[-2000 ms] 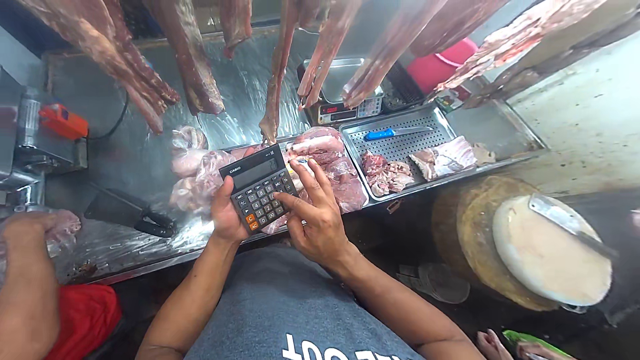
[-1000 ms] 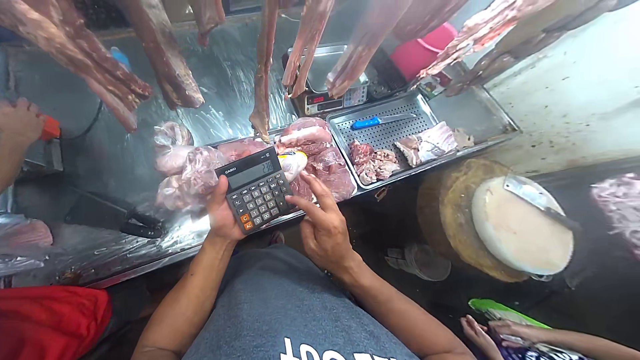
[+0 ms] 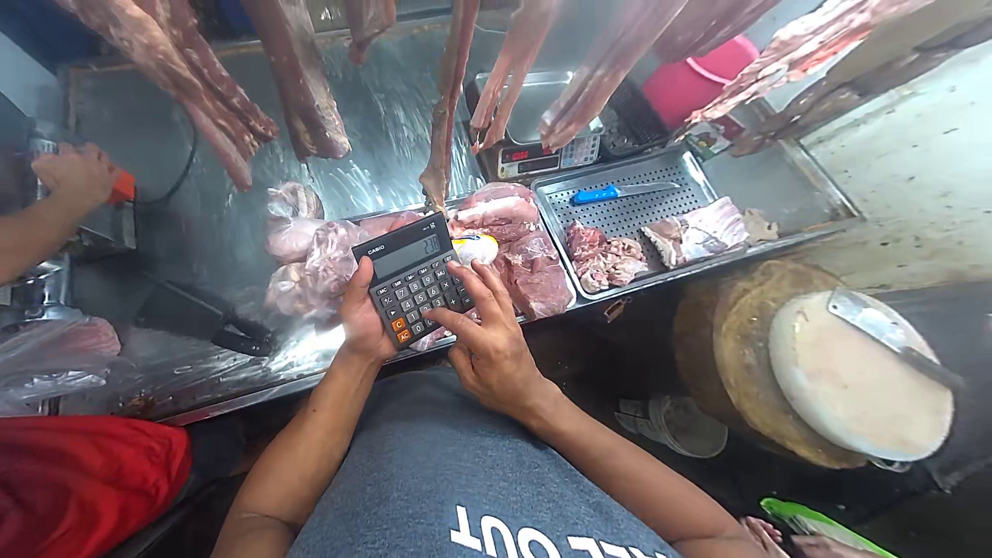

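A black Casio calculator with grey and orange keys rests in my left hand, thumb along its left edge. The index finger of my right hand touches its lower keys; the other fingers are curled or spread beside its right edge, and the hand holds nothing. Behind the calculator lie raw meat cuts in a metal tray, partly hidden. Bagged meat sits left of it. A yellow and white packet rests on the meat.
Meat strips hang overhead. Beyond stands a digital scale. A perforated tray holds a blue-handled knife and meat pieces. At right a cleaver lies on a round white board atop a wooden block. A co-worker's hand is at left.
My right index finger has shifted over the keys towards the lower left. The co-worker's hand at left has moved farther into view over the orange thing.
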